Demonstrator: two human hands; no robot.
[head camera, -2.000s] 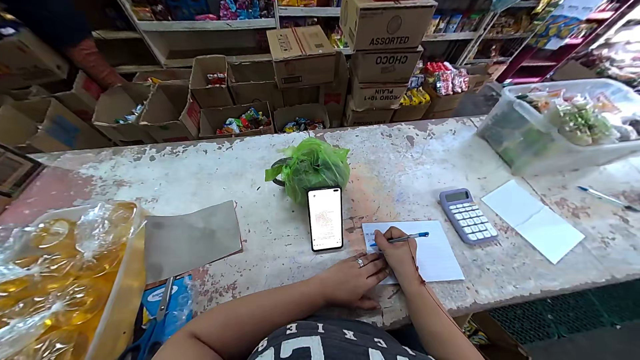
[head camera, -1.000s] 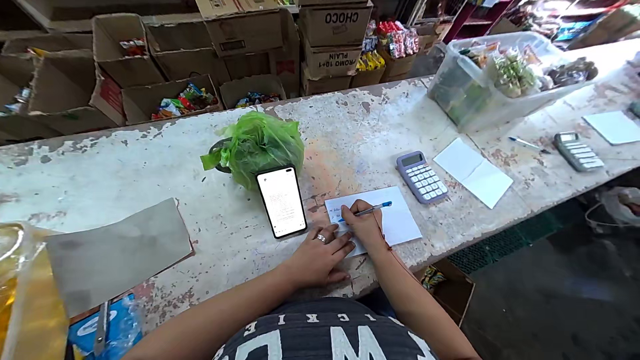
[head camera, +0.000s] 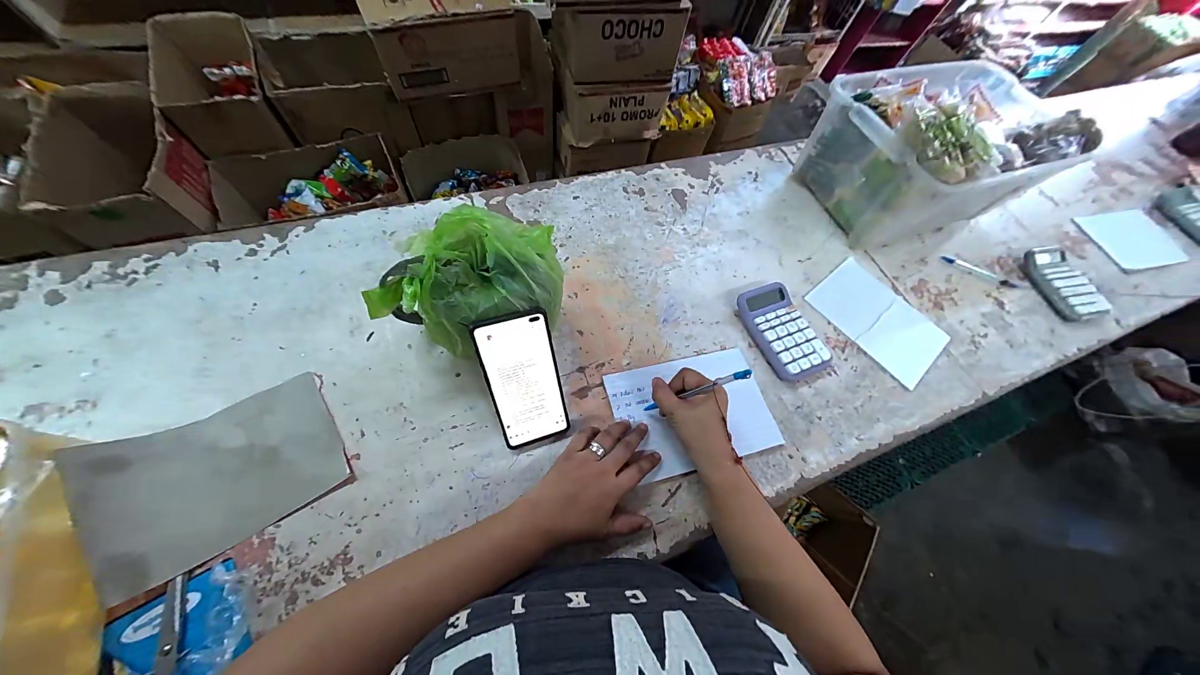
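Observation:
My right hand grips a blue-capped pen, its tip on a sheet of white paper that bears a few handwritten lines. Flat on the paper's left edge and the counter rests my left hand, with a ring on one finger and nothing held. A smartphone with a lit screen of text leans against a green plastic bag, just beyond my left hand. To the right of the paper lies a purple calculator, and past it a folded white sheet.
A clear plastic bin of bagged goods stands on the worn counter at right, near a second pen and a grey calculator. Grey cardboard and scissors lie at left. Cardboard boxes line the far side.
The view has swung to the right and shows more of the counter there. My right hand stays on the paper with the pen, and my left hand stays beside it.

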